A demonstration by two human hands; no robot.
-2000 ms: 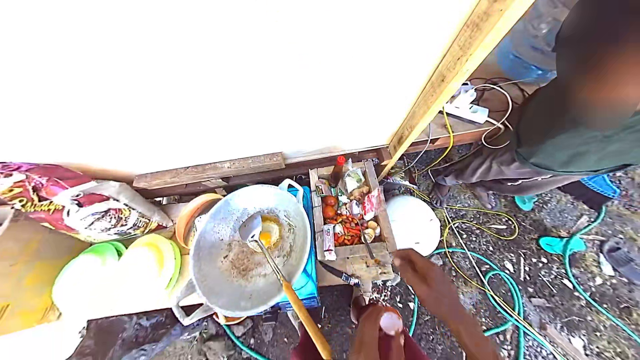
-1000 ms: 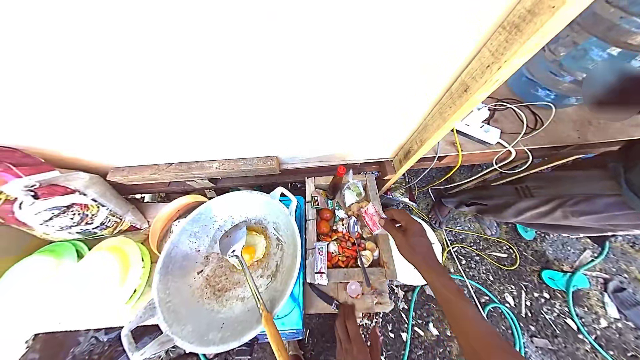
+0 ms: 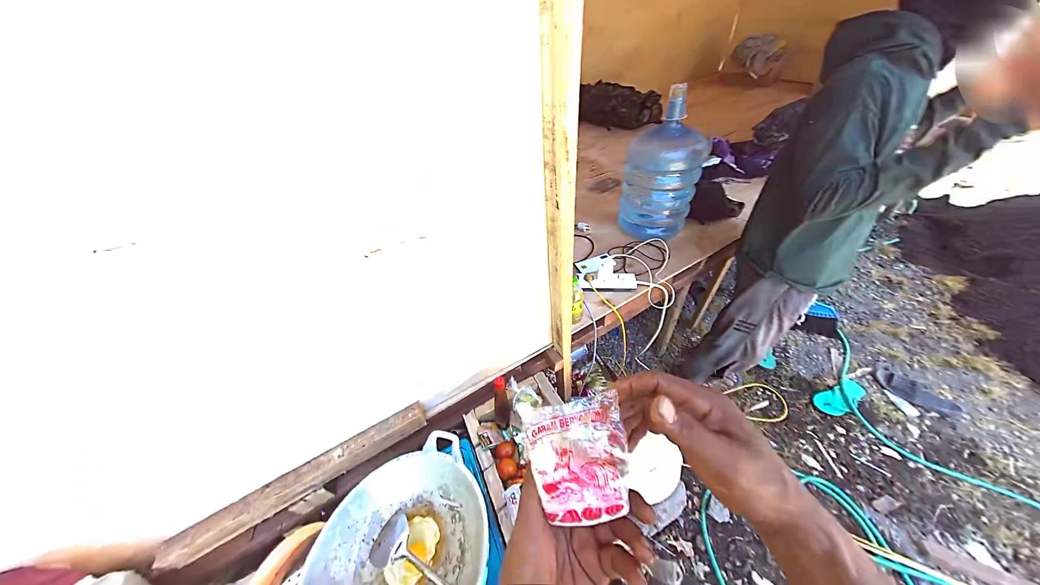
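Observation:
A clear plastic packet of salt with red print (image 3: 578, 459) lies in my left hand (image 3: 561, 540), the palm turned up under it. My right hand (image 3: 691, 431) is at the packet's upper right edge, thumb raised and fingers behind it; whether it grips the packet is not plain. To the lower left, a metal wok (image 3: 349, 520) holds a frying egg (image 3: 422, 540) in oil, with a metal spatula (image 3: 392, 543) resting in it. Behind the packet, the wooden crate (image 3: 487, 467) holds tomatoes (image 3: 507, 468) and a red-capped bottle (image 3: 500, 402), its remaining contents mostly hidden.
A wooden post (image 3: 561, 187) stands by the white sheet wall. On the wooden platform (image 3: 605, 179) are a blue water jug (image 3: 665, 175) and a power strip (image 3: 609, 281) with cables. A person (image 3: 845, 162) bends at the right. A green hose (image 3: 918, 455) crosses the gravel.
The packet, in the crate one second ago, is now held up in my left hand. My right hand has come to its edge. The view has swung up and right.

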